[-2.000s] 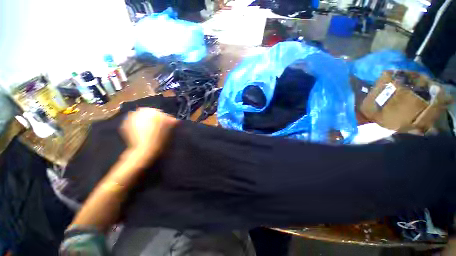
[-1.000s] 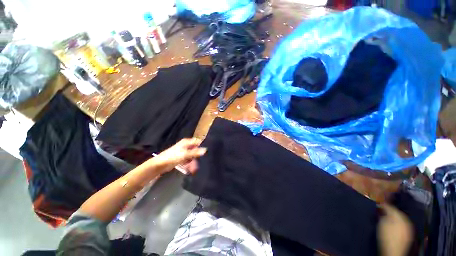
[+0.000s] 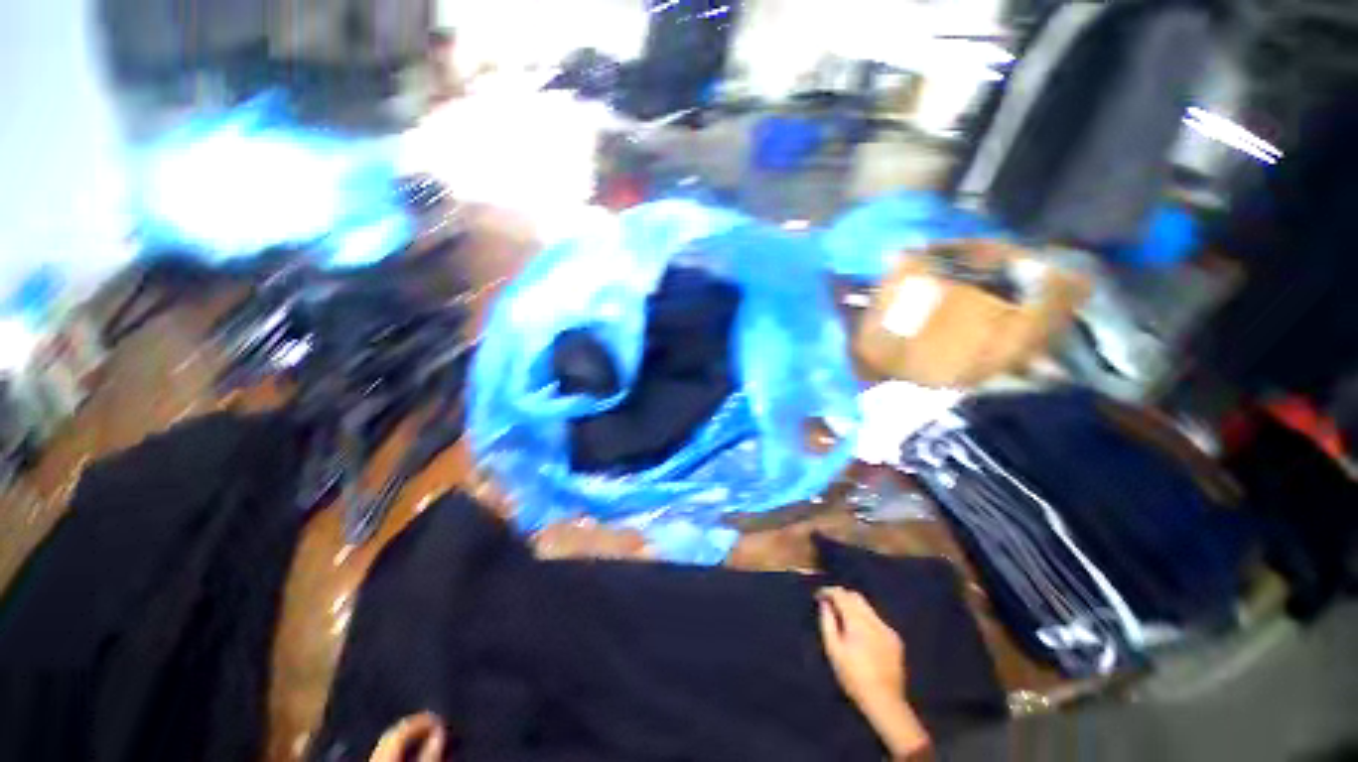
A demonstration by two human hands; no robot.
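Note:
A black garment (image 3: 655,640), perhaps trousers, lies flat across the table's near side. Its left part is spread at an angle, and a further piece sticks out at the right. My left hand (image 3: 408,738) is at the bottom edge of the picture, mostly cut off, on the garment's lower left part. My right hand (image 3: 861,652) lies on the garment's right part with its fingers near the far edge. The picture is blurred, and whether either hand pinches the cloth does not show.
A blue plastic bag (image 3: 514,372) with black cloth inside stands beyond the garment. Black hangers (image 3: 373,343) lie behind the left black stack (image 3: 164,581). A navy stack (image 3: 1132,521) with white strings is at right, below a cardboard box (image 3: 946,335). Hanging garments (image 3: 1102,127) are behind.
The view has swung right, bringing the navy stack and box into view. The black garment, earlier stretched between my hands, now lies on the table. My right hand rests on its right part.

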